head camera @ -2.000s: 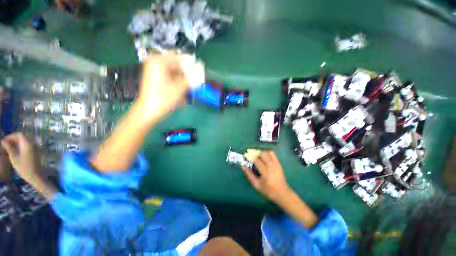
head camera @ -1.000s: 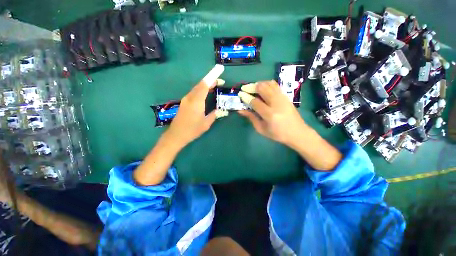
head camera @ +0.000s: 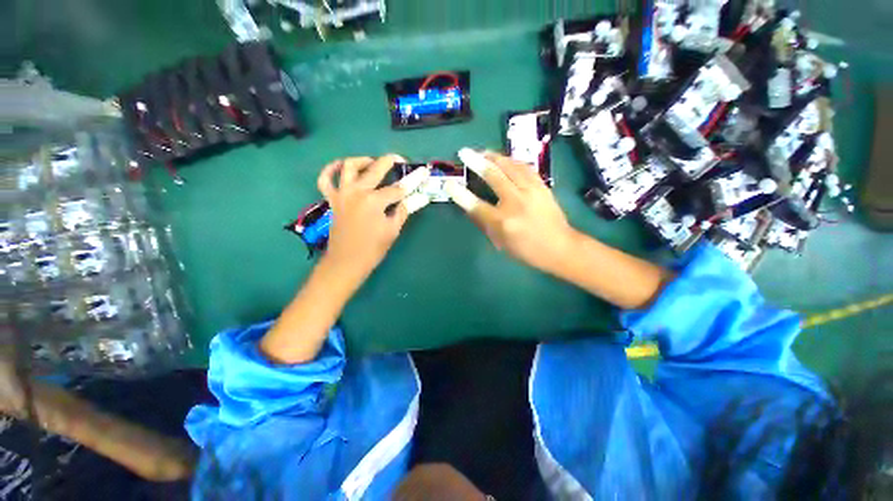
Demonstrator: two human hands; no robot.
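A black housing with a white circuit board (head camera: 439, 186) on it lies between my hands. My left hand (head camera: 367, 210) grips its left end and my right hand (head camera: 519, 210) grips its right end; both wear pale finger cots. A black housing with a blue battery and red wire (head camera: 429, 101) lies just beyond. Another housing with a blue cell (head camera: 315, 227) lies left, partly hidden by my left hand. An assembled unit (head camera: 530, 140) lies beyond my right hand, beside the heap.
A large heap of assembled units (head camera: 685, 127) lies right. A row of black housings (head camera: 211, 110) stands upper left. A clear blister tray (head camera: 93, 259) with white boards is at left. Loose boards (head camera: 328, 15) lie at the top edge. Another person's arm (head camera: 108, 431) shows lower left.
From one second ago, my fingers have moved to both ends of the board and housing. Two seconds ago my hands were apart, the left one raised and blurred. The view has shifted slightly.
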